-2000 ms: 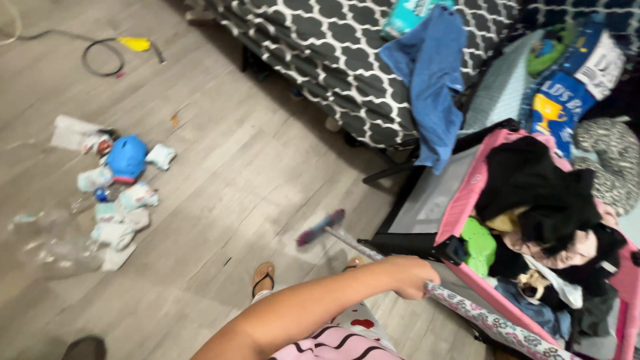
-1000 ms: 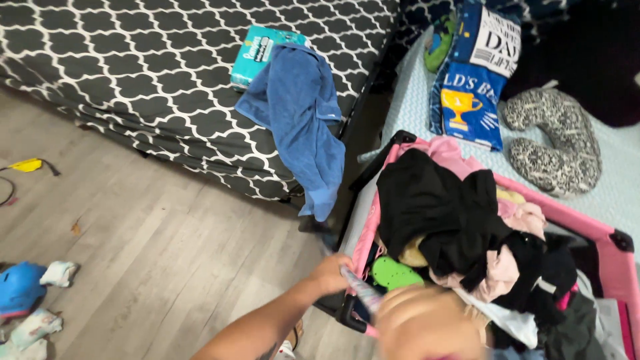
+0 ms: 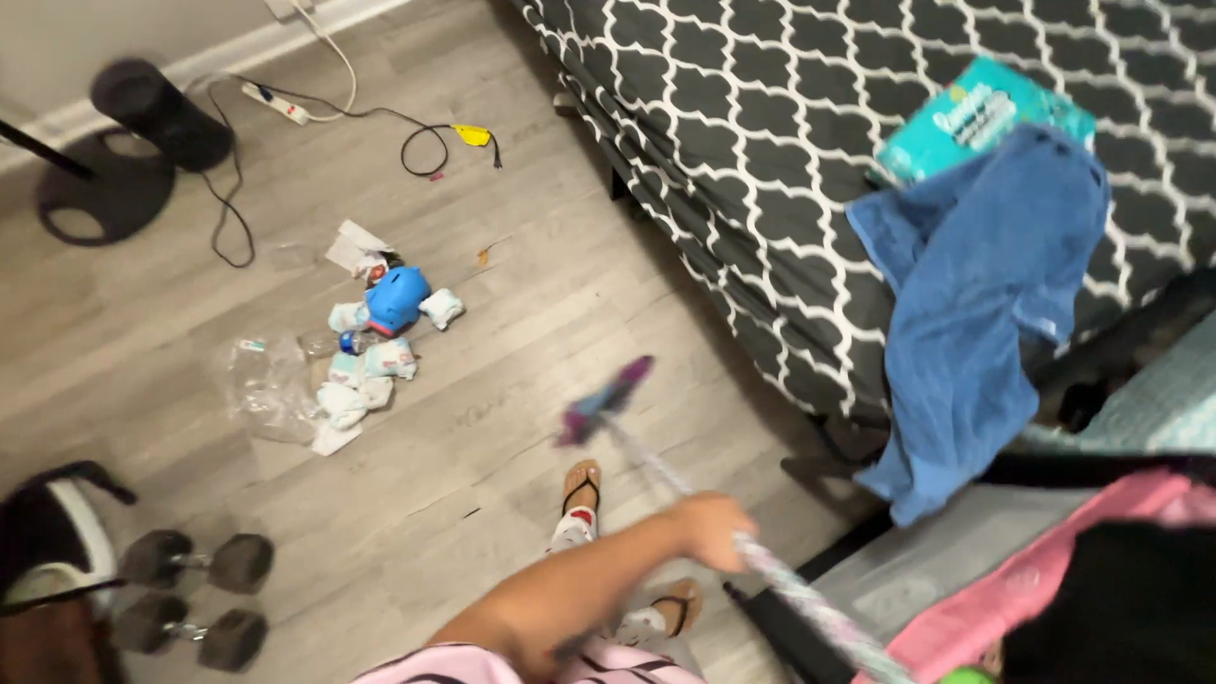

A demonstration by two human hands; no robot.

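My left hand is closed around the patterned handle of a broom, near the pink-trimmed playpen. The blurred purple and blue broom head is at the floor, just beyond my sandalled foot. My right hand is out of view; the handle runs off the bottom edge. On the floor to the left lies a pile: a blue plastic container, rolled-up diapers, a clear plastic bottle with a blue cap, crumpled paper and a clear plastic bag.
A patterned bed holds a diaper pack and a blue towel hanging over its edge. The playpen stands at lower right. Dumbbells, a power strip, cords, a black cylinder and a stand base are at left.
The view has swung left from the playpen. My right hand, blurred over the playpen one second ago, is out of view now. My left hand still holds the handle, and the broom head shows again.
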